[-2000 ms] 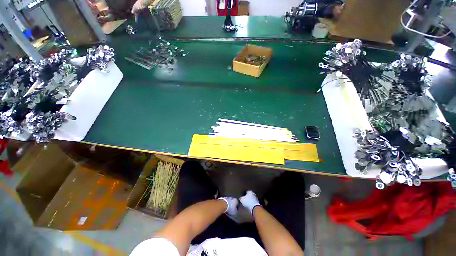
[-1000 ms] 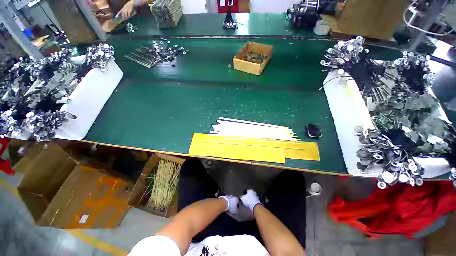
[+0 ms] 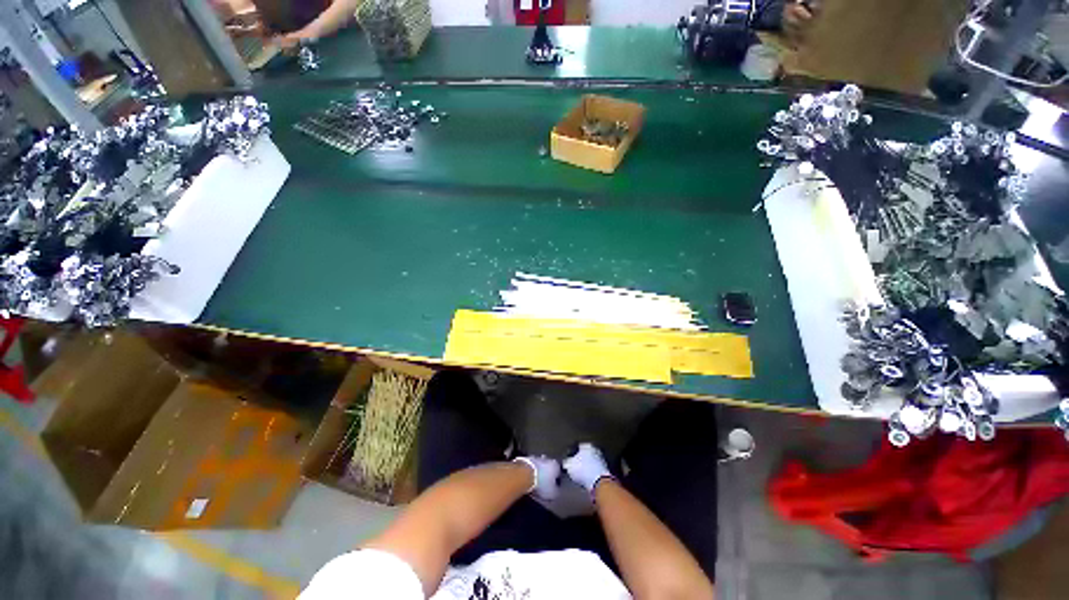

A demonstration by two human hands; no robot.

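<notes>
My left hand (image 3: 543, 476) and my right hand (image 3: 586, 465), in white gloves, are close together over my lap below the bench edge. They are small in view, and I cannot tell whether they hold anything. On the green bench in front of me lies a yellow board (image 3: 563, 348) along the near edge. Pale edge strips (image 3: 592, 302) lie just behind it. A white tray (image 3: 223, 240) at the left and another white tray (image 3: 809, 281) at the right hold heaps of wired boards with round end parts.
A small open carton (image 3: 596, 135) with bits and a board panel (image 3: 340, 127) lie farther back. A black smartwatch-like object (image 3: 737, 308) lies right. Below are a scrap carton (image 3: 385, 434) and red cloth (image 3: 926, 486). Another person's arm (image 3: 317, 26) shows at far left.
The other person's arm at the far left has reached farther in over the bench. My hands have hardly moved. The view has shifted very slightly.
</notes>
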